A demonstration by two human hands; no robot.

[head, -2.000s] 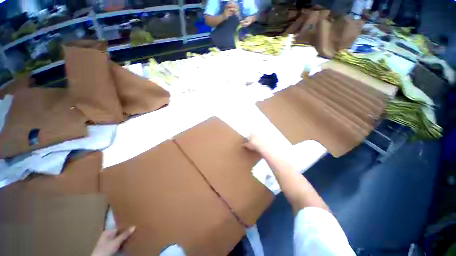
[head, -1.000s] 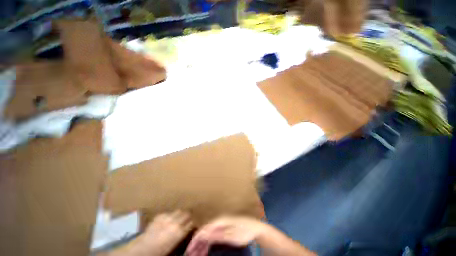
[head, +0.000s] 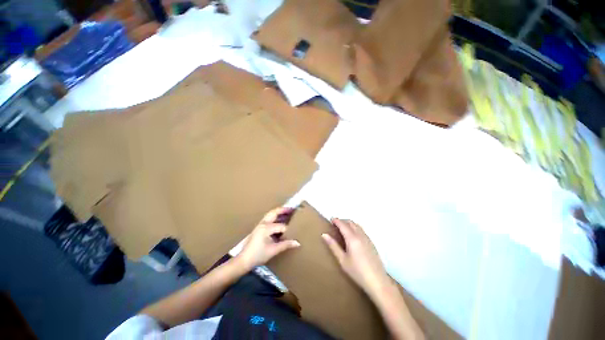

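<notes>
A brown leather panel (head: 318,265), duller side up, lies at the table's near edge, partly against my lap. My left hand (head: 268,239) is at its left edge near the far corner, fingers curled over the edge. My right hand (head: 351,249) is at its right edge near the same corner, fingertips on the rim. The near part of the panel is cut off by the frame. A loose, fanned stack of brown panels (head: 192,159) lies to the left of my hands.
Folded brown pieces (head: 404,60) stand at the far side on crumpled white paper (head: 298,86). Yellow and white strips (head: 531,119) lie far right. White covering (head: 411,186) spreads over the table. A blue bundle (head: 89,50) is far left. A brown panel edge (head: 577,305) shows lower right.
The view has swung left, bringing the panel stack to the middle left. The panel between my hands was spread out with a seam showing, then turned duller side up; both hands now hold its edges.
</notes>
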